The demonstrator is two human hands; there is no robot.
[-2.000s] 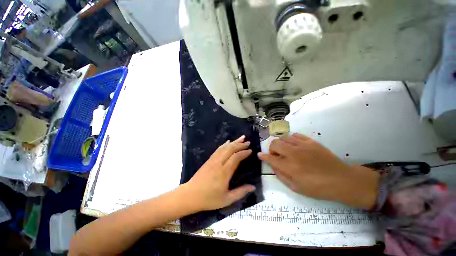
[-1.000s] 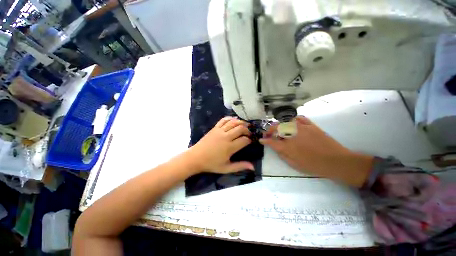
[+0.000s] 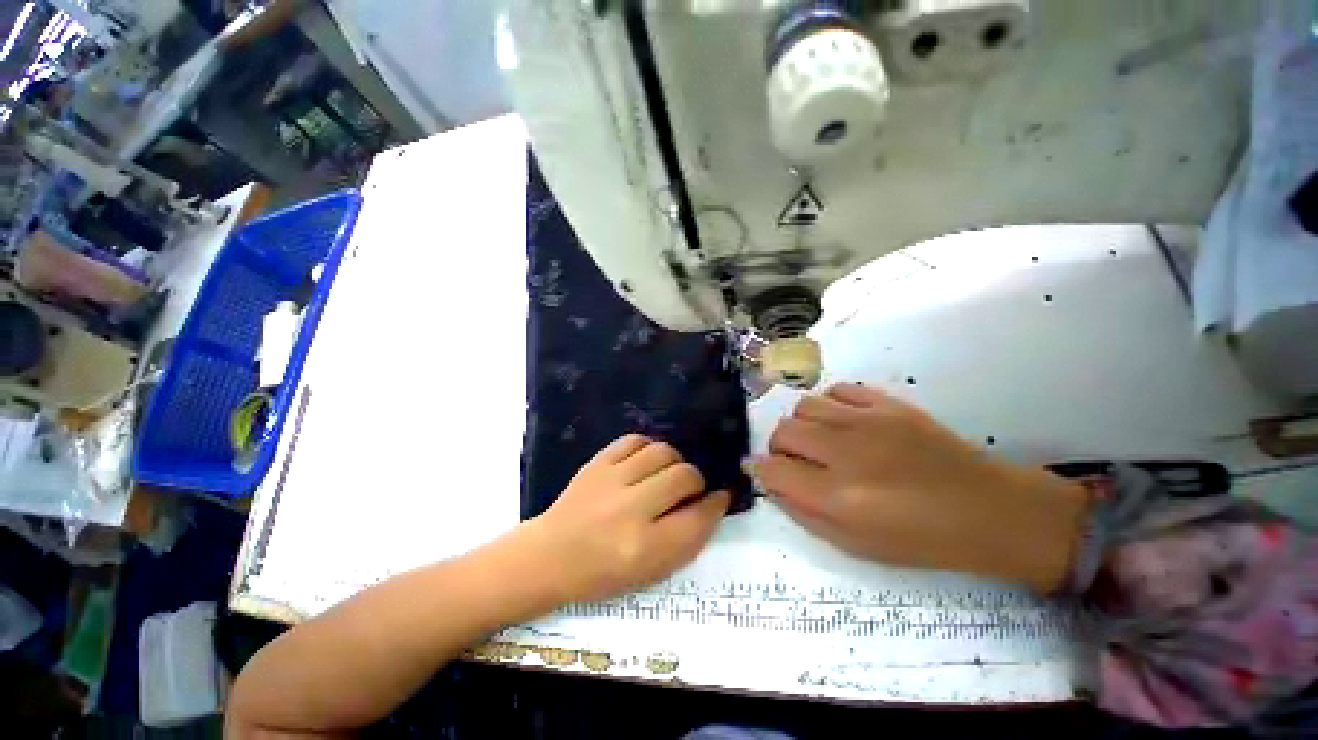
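A dark printed cloth panel (image 3: 614,383) lies flat on the white machine table, its right edge running under the presser foot area (image 3: 744,351) of the off-white sewing machine (image 3: 925,159). A cream round knob (image 3: 791,362) sits just right of the needle area. My left hand (image 3: 636,513) is on the panel's near end, fingers curled, thumb and index at its near right corner. My right hand (image 3: 867,470) is at the panel's right edge, below the cream knob, fingers bent and fingertips at the cloth edge. Whether its fingertips pinch the cloth is hidden.
A blue mesh basket (image 3: 203,388) with a white spool and a yellow-green tape roll (image 3: 252,421) stands left of the table. Black thread clippers (image 3: 1156,476) lie right, partly behind my right wrist. Ruler markings (image 3: 867,614) run along the front. Another machine stands far left.
The panel has moved away from me under the machine, and its near edge is farther in. My left hand has come back toward its near corner. My right hand has moved slightly nearer me.
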